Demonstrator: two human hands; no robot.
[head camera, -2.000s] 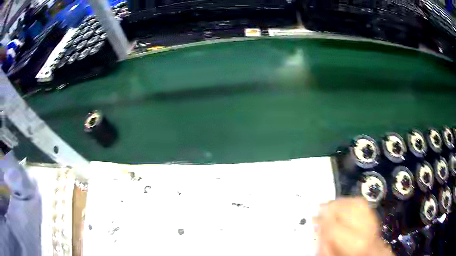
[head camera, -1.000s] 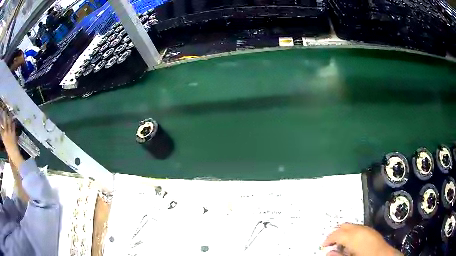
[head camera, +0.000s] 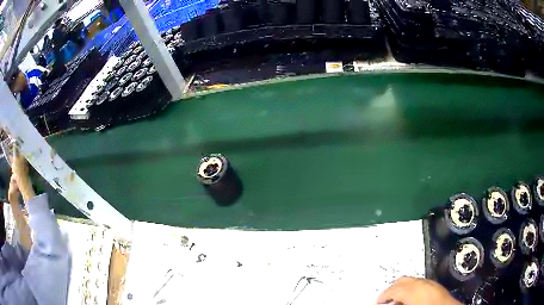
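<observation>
A black cylindrical unit (head camera: 212, 169) with a silver-white ring on top stands alone on the green conveyor belt (head camera: 310, 173), left of centre. A black tray (head camera: 436, 253) at the lower right holds rows of ringed units (head camera: 466, 258); an unringed dark pocket shows near its bottom edge. My right hand (head camera: 417, 292) is at the bottom edge, just left of the tray and over the white board. It is mostly cut off, so whether it holds anything is hidden. My left hand is not in view.
A white worktop board (head camera: 250, 262) lies along the belt's near side. A slanting post (head camera: 56, 164) crosses the left side. Another person's grey sleeve (head camera: 45, 256) and hands are at the far left. Filled trays (head camera: 128, 74) and stacked black trays (head camera: 286, 36) stand beyond the belt.
The unit on the belt has moved right. My right hand has dropped from the tray's left edge to the bottom edge of the picture. The view has shifted, and the other person's hands now show.
</observation>
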